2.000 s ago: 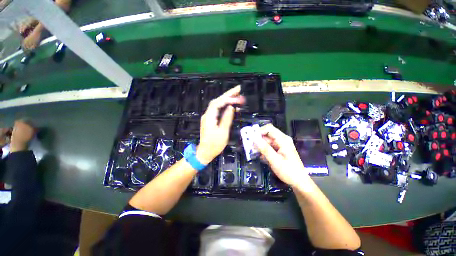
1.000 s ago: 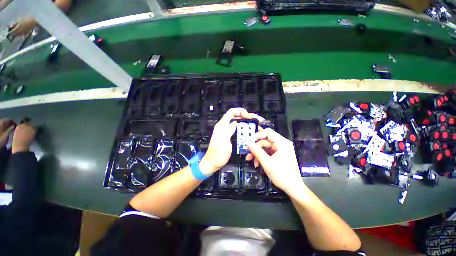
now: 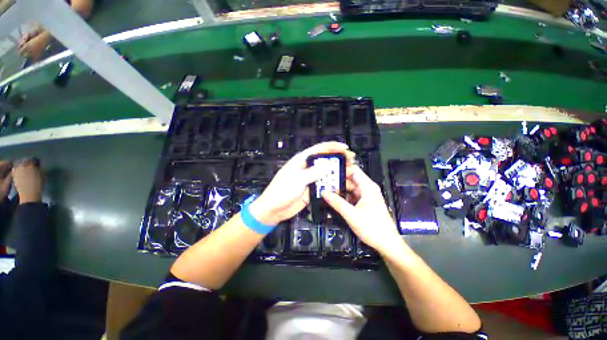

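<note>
A small black rectangular unit (image 3: 319, 210) is held upright between my hands, above the pocketed black tray. A white card with grey spots (image 3: 327, 176) lies on its upper face. My left hand (image 3: 293, 182) grips the unit from the left and over its top edge, with the thumb on the card. My right hand (image 3: 363, 206) holds it from the right, its thumb at the card's lower edge. The shiny black tray (image 3: 200, 170) lies under both hands, with rows of rectangular pockets. The unit's underside is hidden.
A flat black glossy rectangle (image 3: 412, 196) lies right of the tray. A heap of pale pieces and red-spotted black parts (image 3: 492, 186) is further right. The green conveyor (image 3: 393, 80) behind carries scattered units. A grey post (image 3: 110, 63) stands left. Another person's hands (image 3: 25, 180) are at far left.
The card has gone from my right fingers onto the black unit's face. My left hand has closed around the unit, and both thumbs now touch the card. Conveyor parts have shifted left.
</note>
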